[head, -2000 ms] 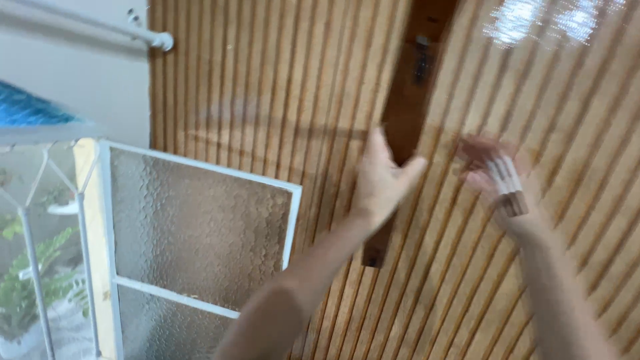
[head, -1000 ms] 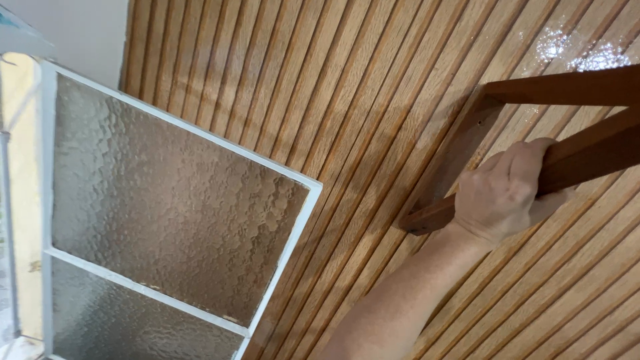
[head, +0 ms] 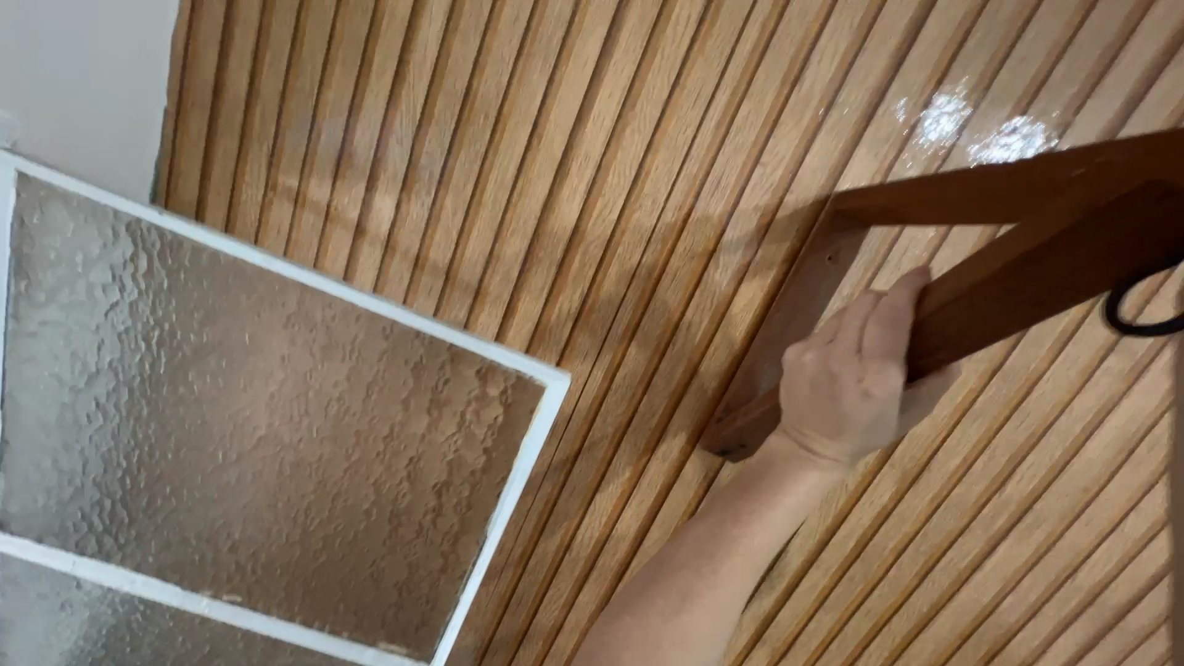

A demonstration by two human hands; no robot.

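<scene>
A dark brown wooden frame or bracket [head: 1045, 268] reaches in from the right edge, its back piece lying along a ribbed wood-slat wall panel [head: 518, 139]. My left hand [head: 846, 379] is closed around one of its bars, fingers over the top and the thumb side partly hidden beneath. The bar runs on to the upper right, past the view's edge. A thin black ring [head: 1133, 314] of unclear kind shows behind the bar at the far right. My right hand is outside the view.
An open window sash with a white frame [head: 370, 310] and textured glass [head: 268, 407] juts in at the left, in front of the panel. A pale wall [head: 83, 83] meets the panel at the upper left. Light glints off the panel at the upper right.
Two seconds ago both hands were in view near a dark wooden piece at the panel; my right hand has since left the view. My left hand has taken hold of a bar and keeps its grip.
</scene>
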